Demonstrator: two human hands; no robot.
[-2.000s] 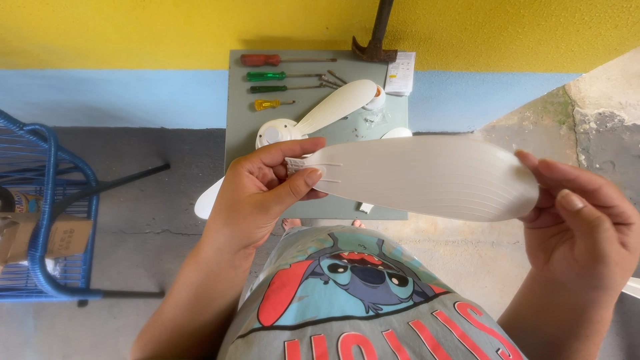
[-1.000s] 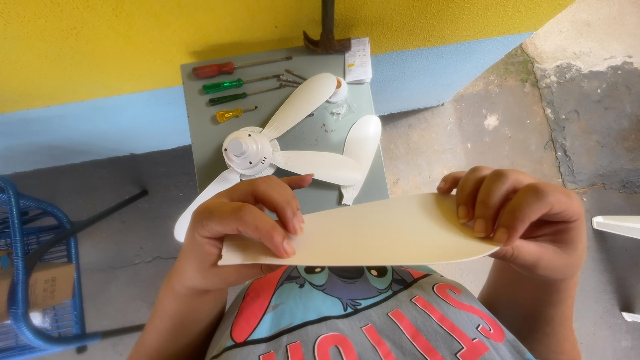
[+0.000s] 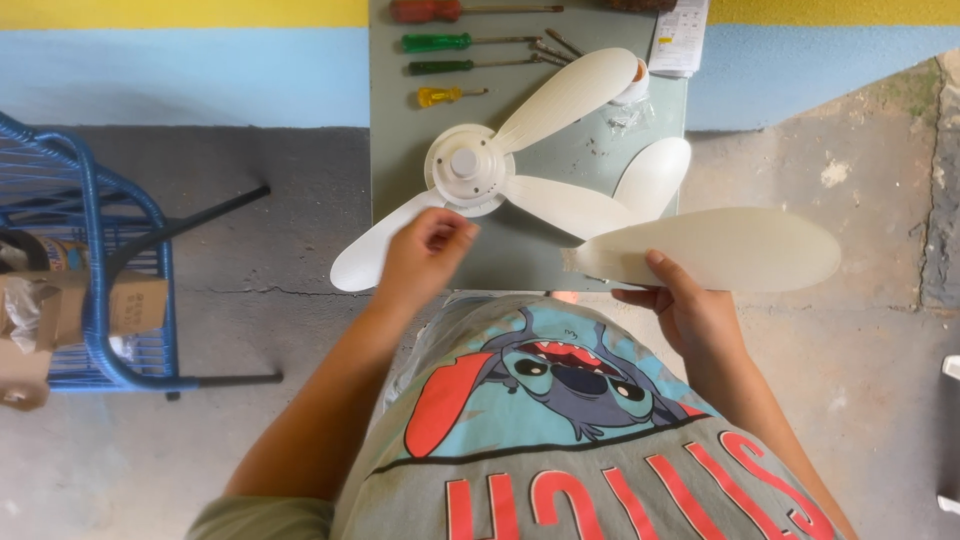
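Observation:
My right hand (image 3: 679, 300) grips a loose white fan blade (image 3: 720, 251) near its narrow end, thumb on top and fingers beneath, over the table's right front edge. My left hand (image 3: 431, 251) is above the front edge of the table beside a white fan hub (image 3: 465, 163); its fingers are curled, and whether they pinch something small is hidden. Blades extend from the hub to the upper right (image 3: 570, 94), the right (image 3: 562, 202) and the lower left (image 3: 375, 247). One more white blade (image 3: 656, 176) lies at the table's right edge, partly covered.
On the grey-green table (image 3: 405, 150) lie a red-handled screwdriver (image 3: 427, 10), green-handled screwdrivers (image 3: 435, 43), a small yellow-handled screwdriver (image 3: 441, 96), a printed sheet (image 3: 679, 37) and a clear plastic bag (image 3: 628, 116). A blue corded chair (image 3: 97, 255) holding a cardboard box (image 3: 139, 304) stands left.
My left hand has let go of the blade and moved to near the hub. The blade is now in my right hand alone, its broad end pointing right.

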